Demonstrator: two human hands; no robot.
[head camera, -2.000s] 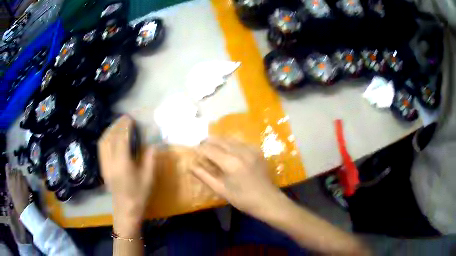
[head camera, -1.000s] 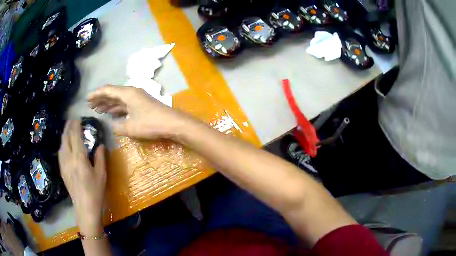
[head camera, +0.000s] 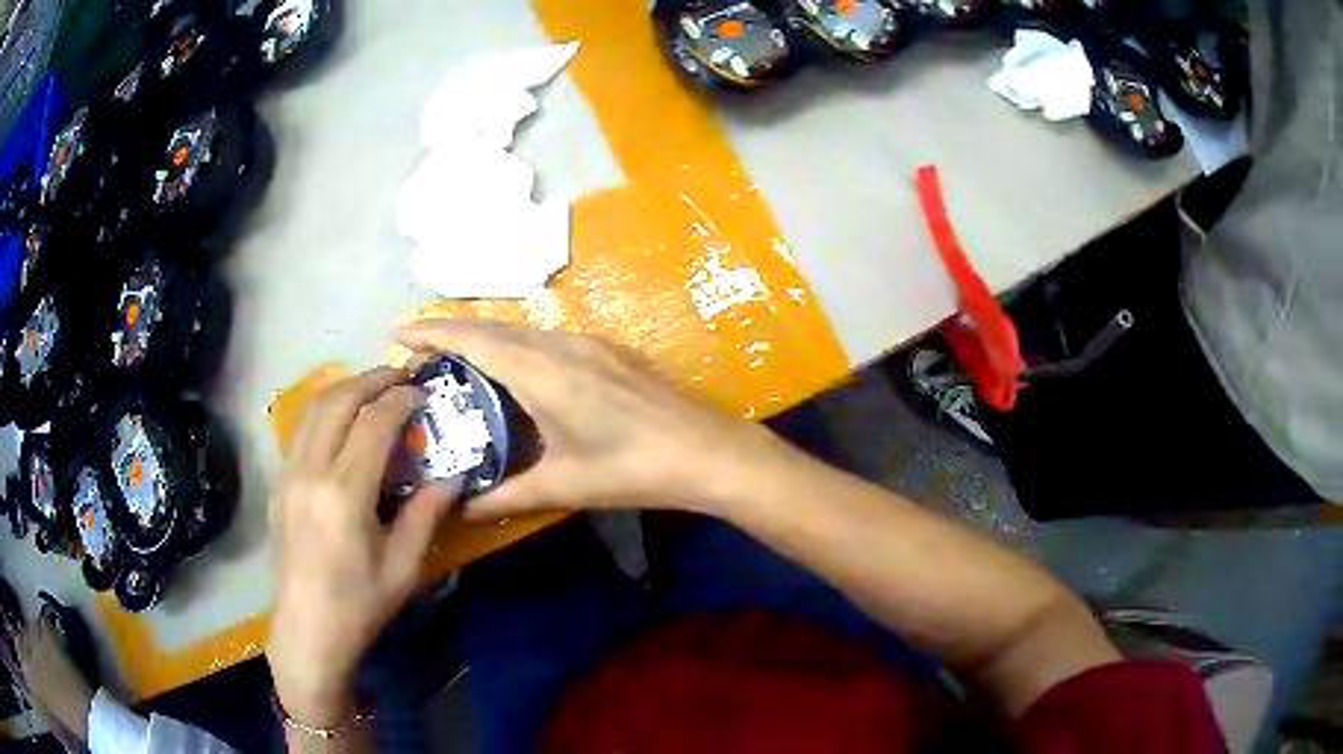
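A round black camera unit (head camera: 454, 427) is held between my two hands near the bench's front edge. Its open back with the silver-white plate and an orange dot faces up. My left hand (head camera: 346, 508) grips its left side with bent fingers and thumb. My right hand (head camera: 582, 420) wraps around its right side, with the thumb below and fingers above. The unit's far side and underside are hidden by the hands. White wipes (head camera: 486, 221) lie flat on the bench beyond my hands, partly over the yellow-orange tape (head camera: 722, 280).
Many black units (head camera: 140, 464) crowd the left side; more units (head camera: 729, 33) stand at the top right beside a crumpled wipe (head camera: 1043, 74). A red air gun (head camera: 972, 309) rests at the table edge. A person's sleeve (head camera: 133, 725) shows bottom left, another person sits at right.
My left hand has brought the unit from beside the left group toward me. My right hand has moved down and taken hold of it too. The view has shifted.
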